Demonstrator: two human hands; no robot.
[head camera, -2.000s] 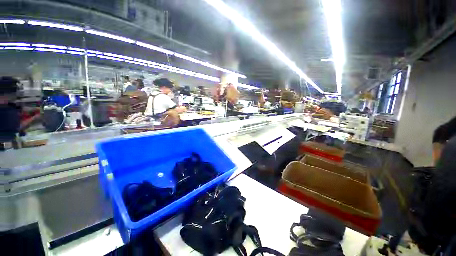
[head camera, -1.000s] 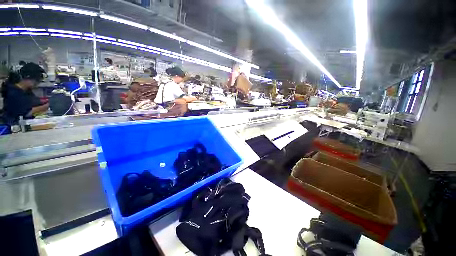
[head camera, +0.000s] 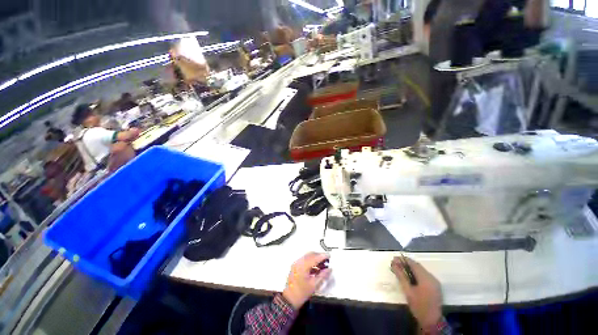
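My left hand (head camera: 305, 280) is over the front edge of the white table (head camera: 357, 275), with a small dark red thing between the fingers. My right hand (head camera: 420, 289) is to its right, holding a slim dark tool (head camera: 408, 269), perhaps snips or tweezers. The white sewing machine (head camera: 452, 173) stands behind my hands, its needle area (head camera: 351, 206) over a dark bed plate (head camera: 393, 235). A heap of black pieces (head camera: 216, 222) lies left of my hands, with a loose black loop (head camera: 274, 229) beside it. More black loops (head camera: 308, 193) lie behind the machine head.
A blue bin (head camera: 134, 219) with black pieces inside stands at the left. Red-and-brown cartons (head camera: 338, 134) are behind the table. A pale pointed sheet (head camera: 410, 219) lies under the machine arm. Another person (head camera: 98, 141) is at the far left, and part of a dark-clothed person (head camera: 485, 33) shows at the top right.
The view has swung right and down. The sewing machine and both my hands now show; no hand of mine was visible before. The blue bin appears farther left.
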